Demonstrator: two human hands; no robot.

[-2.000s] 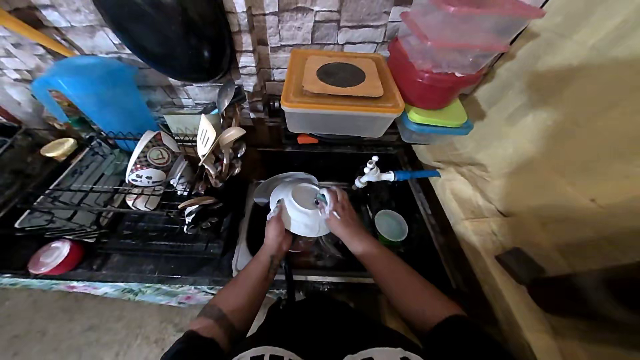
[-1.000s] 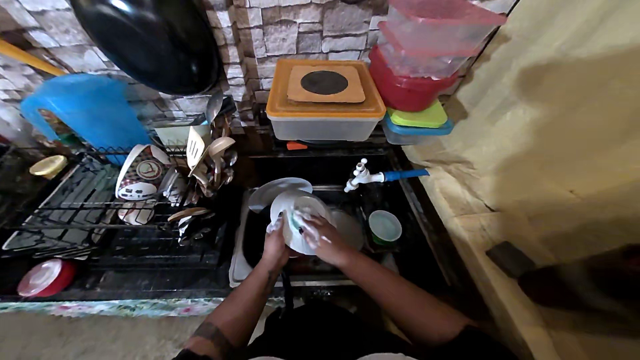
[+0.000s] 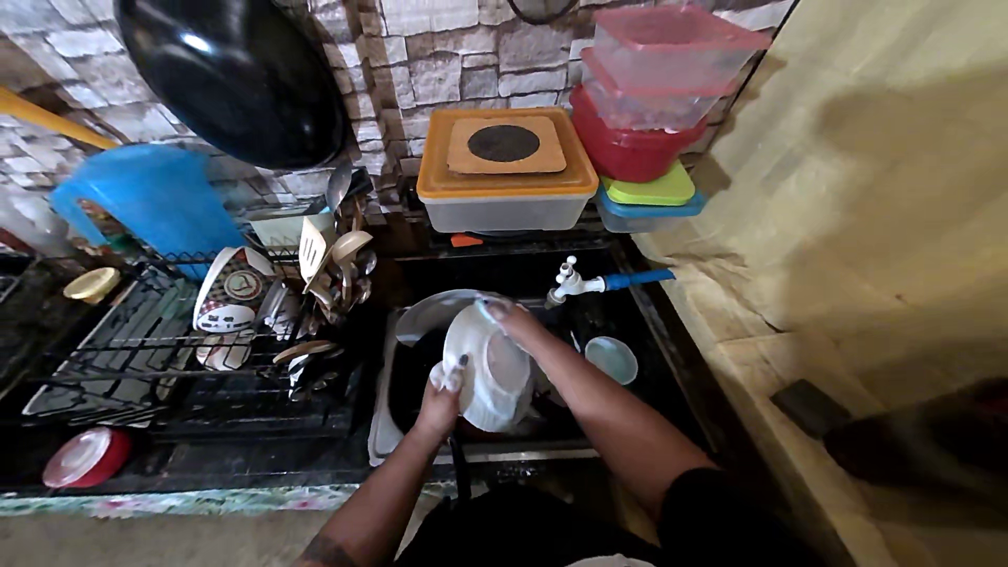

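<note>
Over the sink (image 3: 383,429) a soapy white bowl (image 3: 490,370) is tilted on its side, its round base facing right. My left hand (image 3: 446,387) grips its lower left rim, with suds on the fingers. My right hand (image 3: 498,309) is at the bowl's upper rim, pressing a pale greenish thing, perhaps a sponge, mostly hidden by the fingers. Behind the bowl, a large light-coloured dish (image 3: 429,311) lies in the sink. To the right is a small pale green bowl (image 3: 611,360), below a white faucet (image 3: 573,281) with a blue hose.
A black dish rack (image 3: 165,370) at left holds bowls and utensils. A red bowl (image 3: 88,458) sits on the front ledge. Behind the sink stand an orange-lidded container (image 3: 508,209) and stacked plastic tubs (image 3: 642,150). A blue pitcher (image 3: 150,197) and a black pan (image 3: 236,79) are at back left.
The white bowl has been tipped from a flatter pose onto its side. My right hand has moved from the bowl's middle up to its far rim.
</note>
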